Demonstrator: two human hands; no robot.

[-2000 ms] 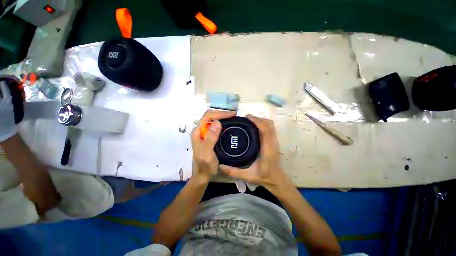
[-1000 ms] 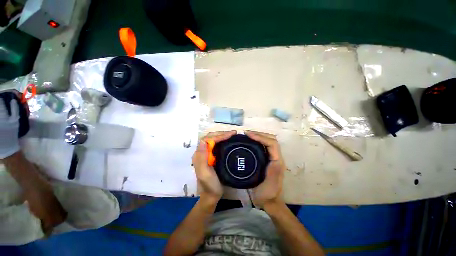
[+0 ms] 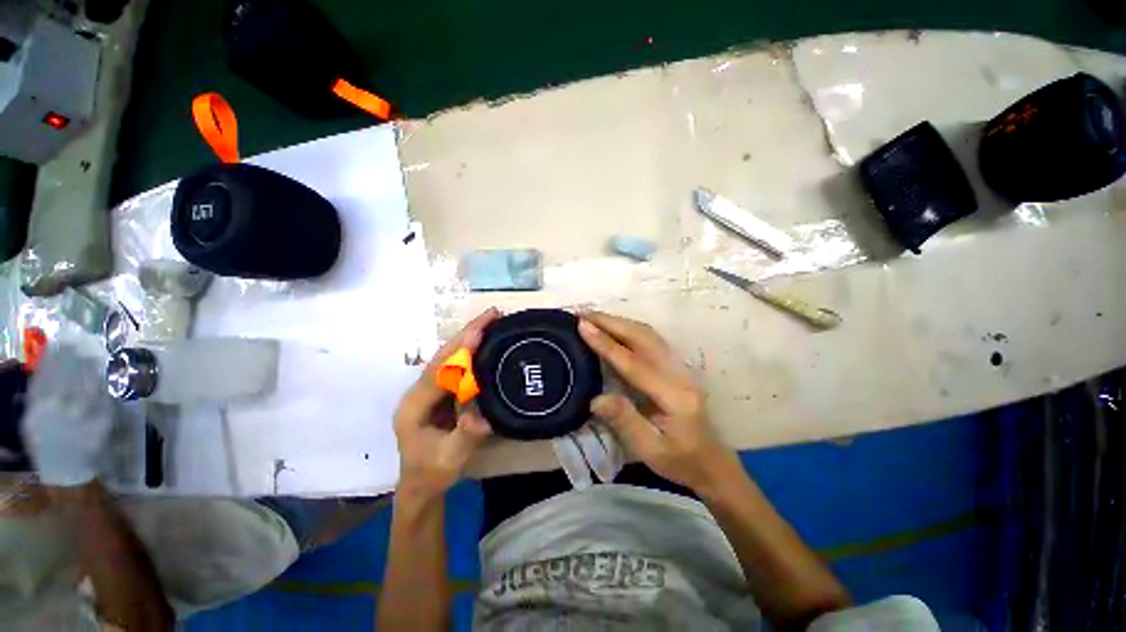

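A black portable speaker (image 3: pixel 538 374) is held between both hands at the bench's front edge, its round end cap with a pale ring and logo facing up. My left hand (image 3: pixel 436 426) grips its left side, beside the bright orange strap (image 3: pixel 458 374). My right hand (image 3: pixel 657 401) grips its right side, with the thumb at the lower right edge. The speaker's far end is hidden below the cap. A white glove (image 3: pixel 589 454) hangs at the bench edge just below the speaker.
Beyond the hands lie a blue-grey block (image 3: pixel 504 269), a smaller piece (image 3: pixel 633 247), a utility knife (image 3: pixel 738 222) and a pointed tool (image 3: pixel 775 298). Other speakers stand left (image 3: pixel 256 221) and right (image 3: pixel 1053 138), beside a boxy black part (image 3: pixel 917 187). A neighbour's gloved hand (image 3: pixel 68 414) is at left.
The view has shifted, so bench items sit further left. The orange strap now sticks out more to the left of the held speaker. The neighbour's gloved hand has moved right, towards the silver-topped item.
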